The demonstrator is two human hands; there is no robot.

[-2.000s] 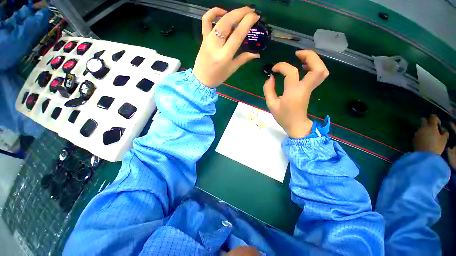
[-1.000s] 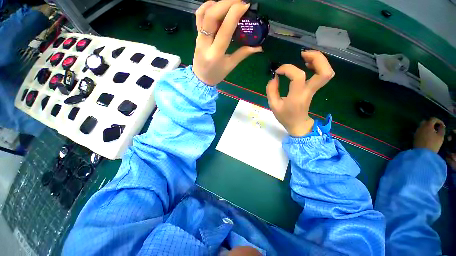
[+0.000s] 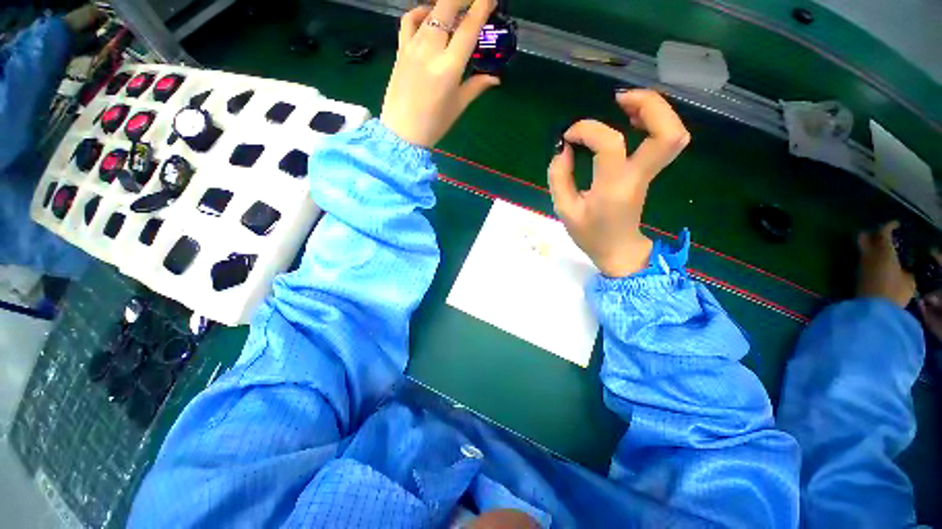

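My left hand (image 3: 439,78) holds a round black smartwatch unit (image 3: 494,43) by its edge between thumb and fingers, above the far side of the green belt. Its screen is lit with white and purple text. My right hand (image 3: 615,170) is raised above the belt with thumb and index finger together and the other fingers curled apart. A tiny dark spot shows at its fingertips; I cannot tell whether it is a held piece. A white paper sheet (image 3: 527,294) with faint yellowish marks lies below the hands.
A white foam tray (image 3: 222,240) with red-faced and black units and bulkier watches is at left. A blister tray (image 3: 62,413) with black round units is lower left. A black puck (image 3: 772,221) lies on the belt. A white block (image 3: 692,66) sits on the rail. Another person's hand (image 3: 884,267) is at right.
My left hand has moved left and slightly up with the lit unit. My right hand has stayed nearly in place. The black puck on the belt has shifted right.
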